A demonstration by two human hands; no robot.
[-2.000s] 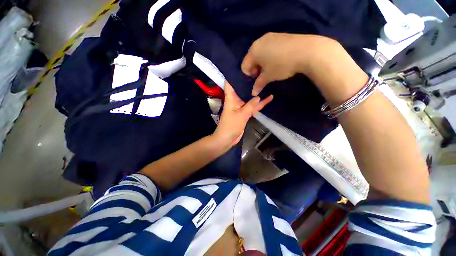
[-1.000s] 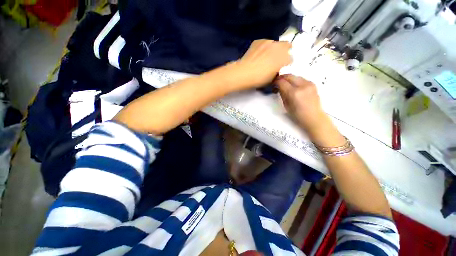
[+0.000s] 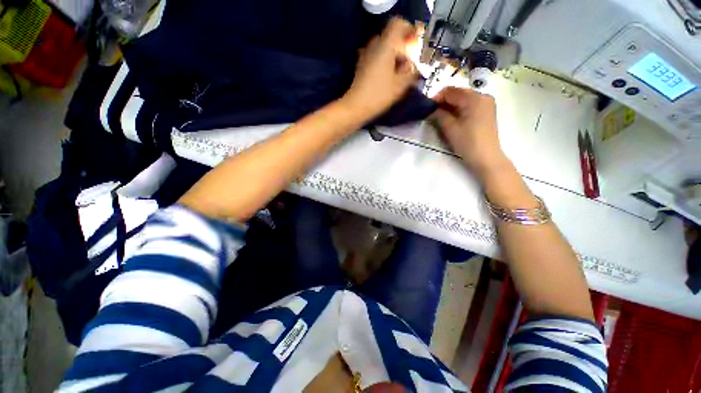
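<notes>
A navy garment piece (image 3: 254,69) lies on the white machine table (image 3: 415,176), and its edge reaches to the needle area. My left hand (image 3: 384,67) grips the fabric just left of the presser foot and needle (image 3: 434,73). My right hand (image 3: 470,121) pinches the fabric's near corner in front of the needle. The sewing machine head (image 3: 615,46) stands at the upper right with its blue display lit. The exact point where the fabric meets the foot is partly hidden by glare and fingers.
Red-handled thread snips (image 3: 589,165) lie right of the needle. A garment pile with a white panel (image 3: 115,222) hangs at the left. A ruler scale (image 3: 400,213) runs along the table's front edge. Red crates (image 3: 653,345) stand under the table; yellow (image 3: 23,27) and red ones are at upper left.
The fabric has moved from my lap to the table and under the machine head. Since one second ago, my left hand has moved slightly up and left; a dark fabric corner now shows between my hands.
</notes>
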